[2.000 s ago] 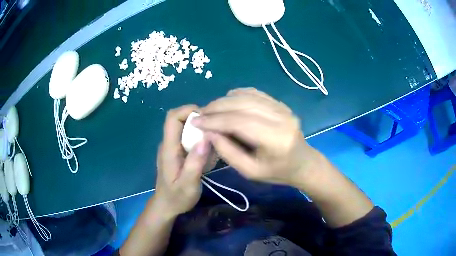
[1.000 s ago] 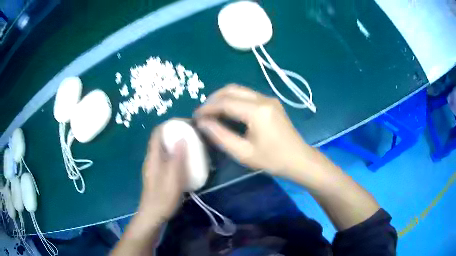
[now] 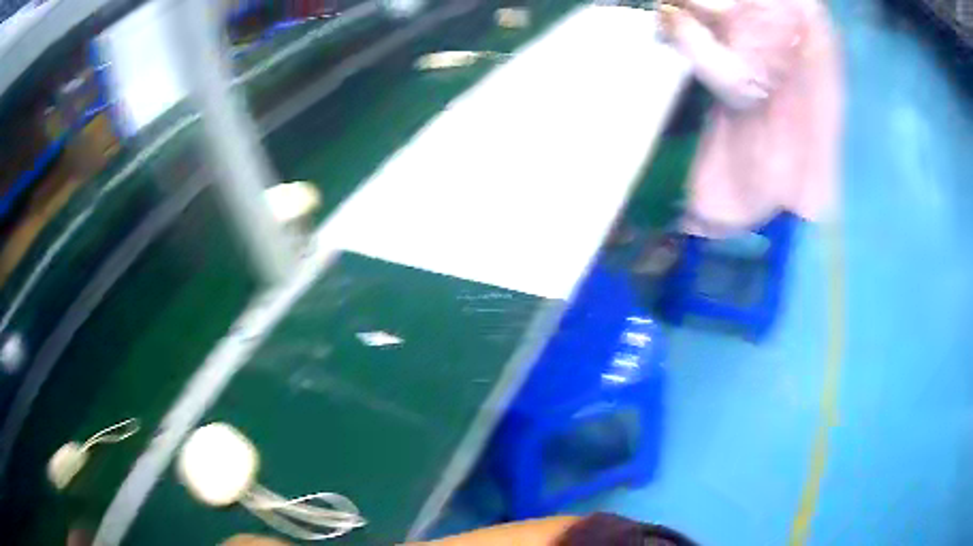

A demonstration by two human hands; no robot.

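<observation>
A white rounded device (image 3: 219,464) lies on the dark green table (image 3: 405,373) at the lower left, with its looped white cord pointing right. My right hand (image 3: 254,541) shows only as a sliver of skin at the bottom edge, with my forearm and dark sleeve to its right. Its fingers and anything in them are cut off. I do not see my left hand. The picture is blurred.
A large white sheet (image 3: 501,149) covers the table further along. Smaller devices lie beyond the pale strip, one with a cord (image 3: 66,464). A pale post (image 3: 229,149) rises at left. Blue stools (image 3: 587,427) stand at right. A person in pink (image 3: 763,139) is at the far end.
The view has swung to the right along the table. The held device, the heap of small white bits and my left hand have left the picture; my right hand is now mostly cut off.
</observation>
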